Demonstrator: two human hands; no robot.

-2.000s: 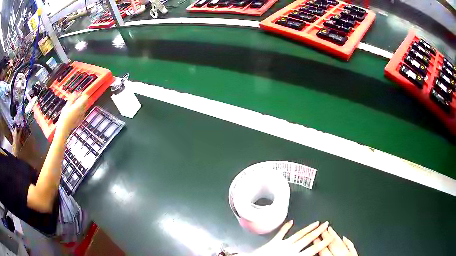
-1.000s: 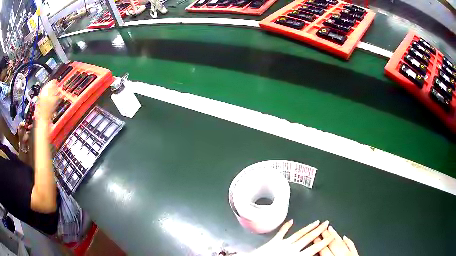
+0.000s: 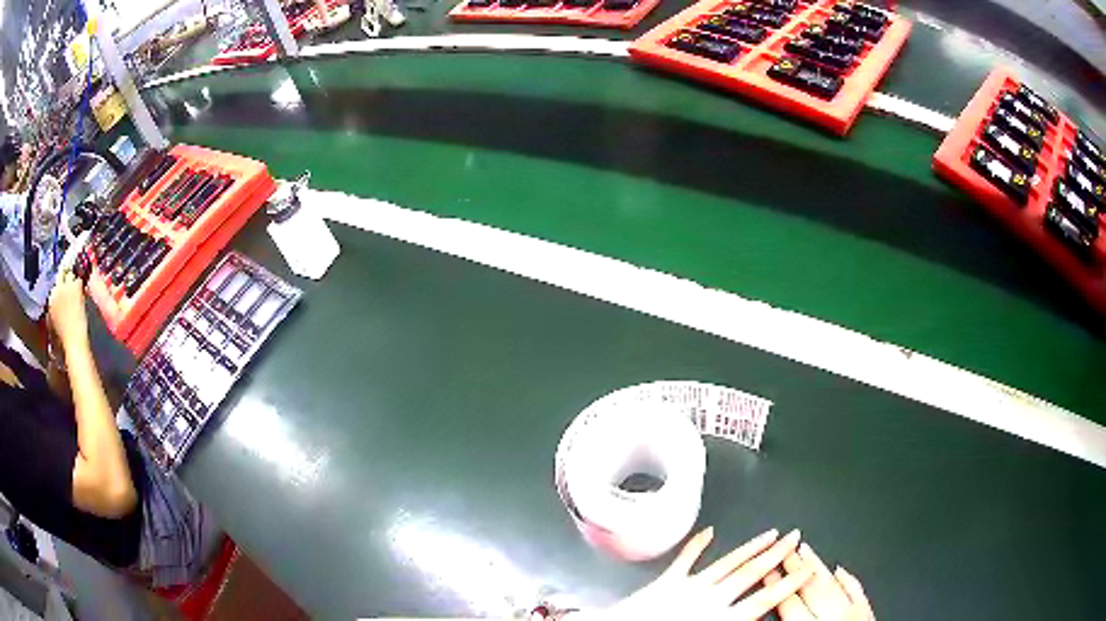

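Note:
A white label roll (image 3: 633,467) lies on the dark green bench, its loose printed end pointing right. My left hand (image 3: 716,588) lies just below the roll at the bottom edge, palm down with fingers spread, holding nothing. My right hand (image 3: 827,592) is beside it, cut off by the bottom edge; its fingers touch or overlap the left fingertips. I see nothing held in it.
At left a person's arm (image 3: 91,400) reaches to a red tray (image 3: 231,200) of black units; a blister tray (image 3: 212,358) and white bottle (image 3: 303,243) are beside it. Beyond the white strip (image 3: 606,279), more red trays (image 3: 837,115) stand on the green conveyor (image 3: 546,158).
The neighbouring person's hand has moved down and left, away from above the red tray. My hands and the label roll stay almost where they were.

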